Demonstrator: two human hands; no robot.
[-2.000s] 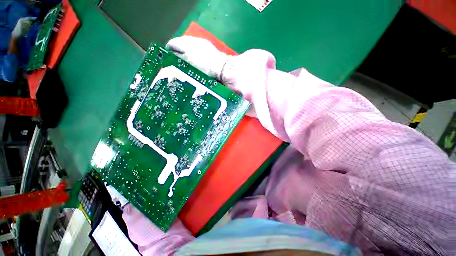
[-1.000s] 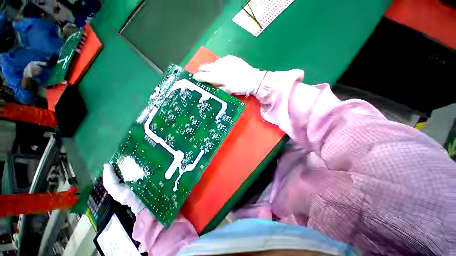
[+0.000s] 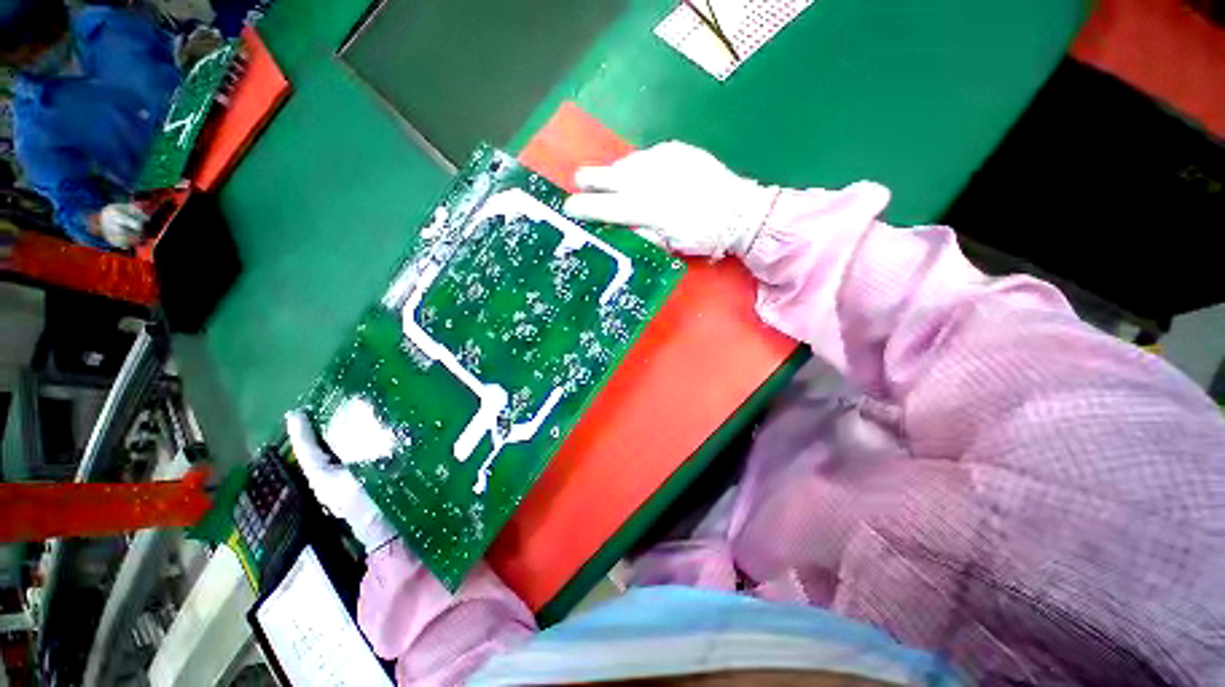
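A green circuit board (image 3: 517,315), solder side up with a broad white angular track, is held tilted above a red-orange pad (image 3: 658,403). My right hand (image 3: 672,199), in a white glove, holds the board's upper right edge; the fingertips rest at the edge and the thumb is hidden. My left hand (image 3: 329,481), in a white glove, holds the lower left edge, with part of it hidden under the board. A bright glare patch lies on the board's lower left. The component side faces down and is hidden.
A white dotted card (image 3: 752,24) with thin dark sticks lies at the top. A calculator (image 3: 269,503) and a check sheet on a clipboard (image 3: 323,624) are at lower left. A dark conveyor belt (image 3: 470,67) is behind. A blue-clad coworker (image 3: 101,121) handles another board upper left.
The view has shifted. The board lies flatter than in the first frame, and my left hand's glove has come into view at its lower left edge. Both hands still hold the board.
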